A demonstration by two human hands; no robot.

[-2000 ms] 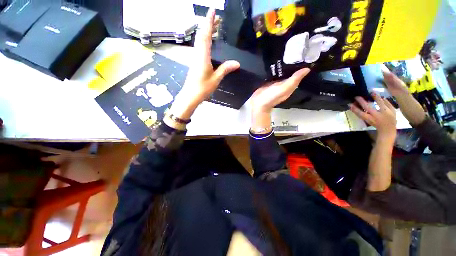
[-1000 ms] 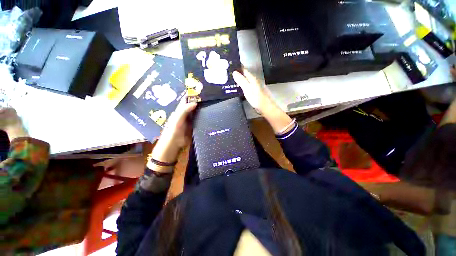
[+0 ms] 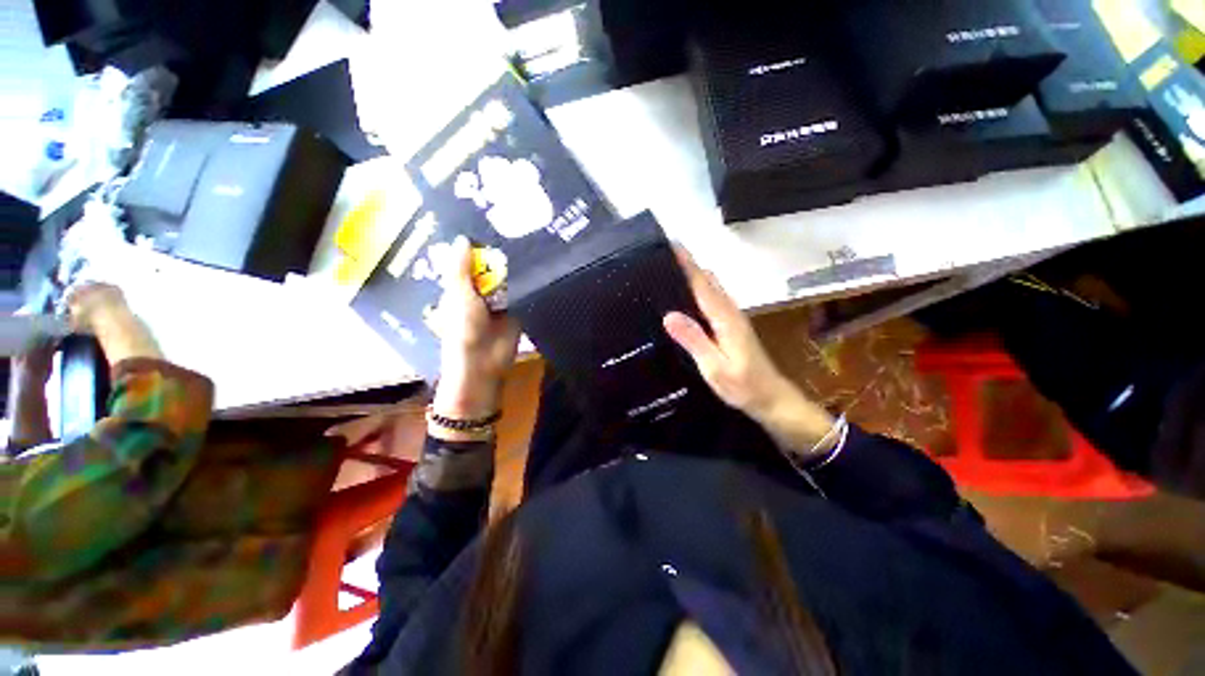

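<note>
A closed black gift box (image 3: 615,330) with dotted texture and small white lettering is tilted in front of my body, at the table's front edge. My right hand (image 3: 727,346) is on its right side, thumb on the top face. My left hand (image 3: 473,337) is at its upper left side, with the fingers at the lower left corner of a printed sleeve (image 3: 509,185) showing white earbuds. The sleeve lies just beyond the box, slanting to the left; whether box and sleeve touch is hard to tell. Another printed sleeve (image 3: 403,297) lies partly under it on the table.
Stacked black boxes (image 3: 793,132) stand at back right. More black boxes (image 3: 238,198) stand at left, near clear plastic (image 3: 99,172). A co-worker's camouflage sleeve (image 3: 139,449) is at far left. A red stool (image 3: 1018,423) is below the table at right.
The box has tilted and shifted right. The printed sleeve beyond it has turned to slant left. My right hand has moved from the sleeve's edge down to the box's right side. The co-worker's arm at left reaches further in.
</note>
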